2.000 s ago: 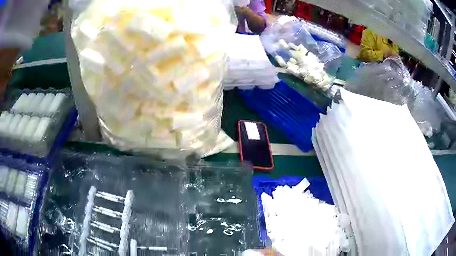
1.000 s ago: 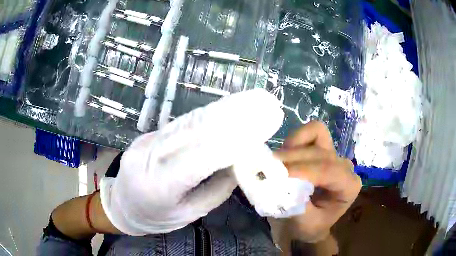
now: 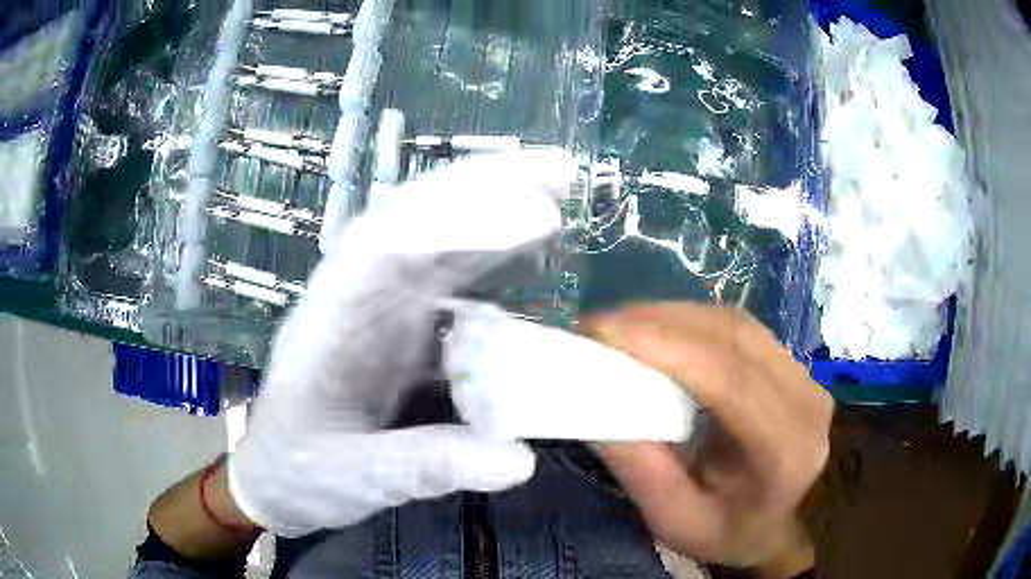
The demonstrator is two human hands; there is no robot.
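A white unit (image 3: 565, 379), a palm-sized block with a small dark detail at its left end, is held above my lap. My bare right hand (image 3: 724, 424) is shut on its right end, fingers above and thumb below. My left hand (image 3: 373, 328), in a white fabric glove, is open around the left end. Its fingers are apart above the unit and its thumb lies just below, close to or touching it. Behind, a clear tray (image 3: 497, 68) holds rod parts (image 3: 288, 147) in rows, with white ends and metallic tips. My left hand hides part of the tray.
A blue basket (image 3: 871, 373) with a heap of white slips (image 3: 887, 215) is at the right, beside a white sheet stack (image 3: 995, 226). Another blue-edged basket with white blocks (image 3: 20, 187) is at the far left. A blue basket (image 3: 166, 377) sits lower, below the bench edge.
The view has tilted down from the bench to my lap, and both hands have come in. Since one second ago, my left hand has opened and moved off the unit, which my right hand holds level.
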